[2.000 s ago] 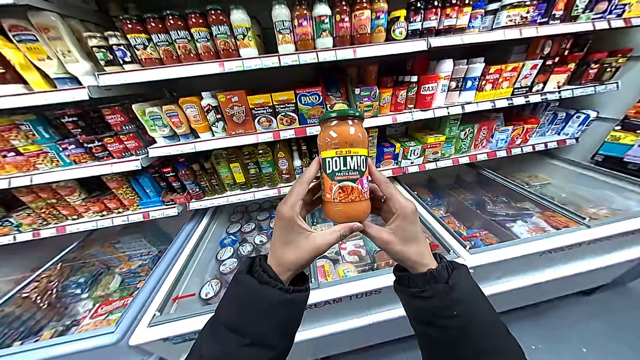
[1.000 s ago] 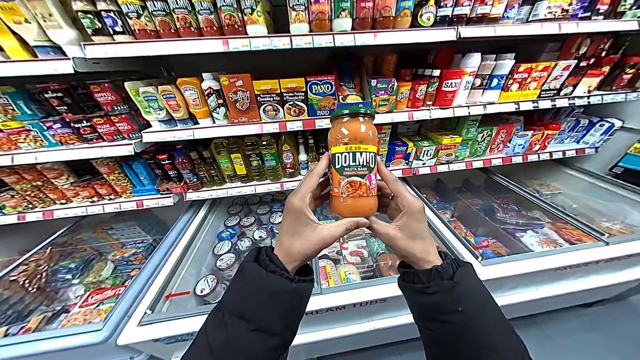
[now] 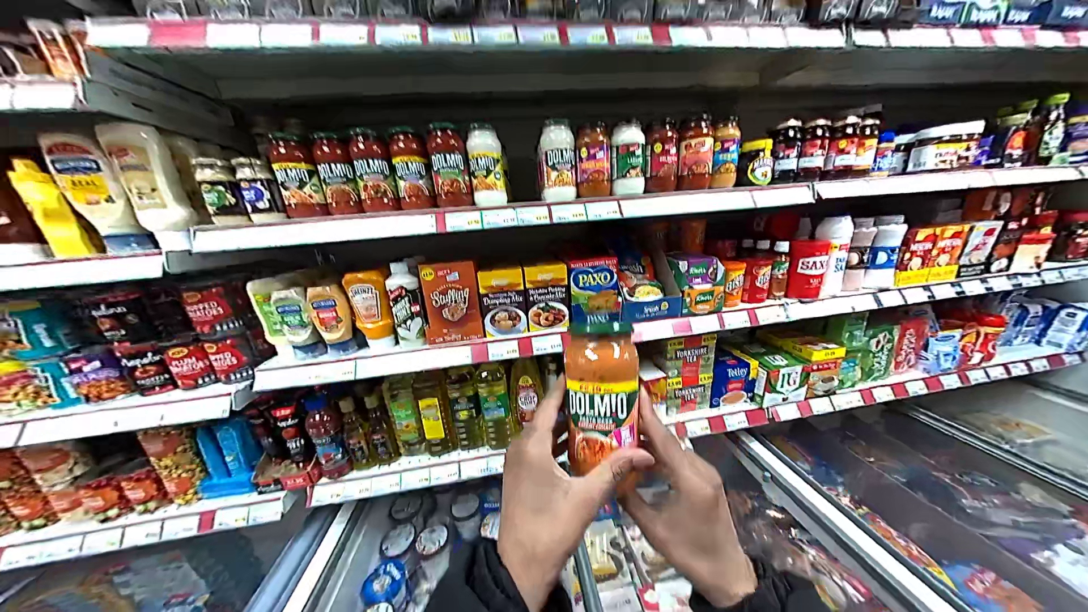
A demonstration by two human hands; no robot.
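A glass jar of Dolmio pasta bake sauce (image 3: 602, 399), orange with a dark green lid, stands upright between my hands. My left hand (image 3: 548, 501) grips its left side, thumb across the lower front. My right hand (image 3: 688, 510) holds it from the right and below. Behind and above, a row of red Dolmio sauce jars (image 3: 371, 170) stands on the upper shelf, with a white sauce jar (image 3: 487, 166) at its right end. After a gap come more sauce jars (image 3: 593, 160), white, red and orange. Black sleeves cover both wrists.
Shelf edges (image 3: 510, 217) with price labels run across the view. The middle shelf bears a stuffing mix box (image 3: 450, 302), sauce bottles and a Paxo box (image 3: 593, 289). Oil bottles (image 3: 429, 412) and tea boxes (image 3: 775, 374) stand lower. Chest freezers with a metal-edged frame (image 3: 837, 518) lie below.
The view has tilted up, bringing a higher shelf edge into sight. The jar stays in both hands and now appears lower in the view.
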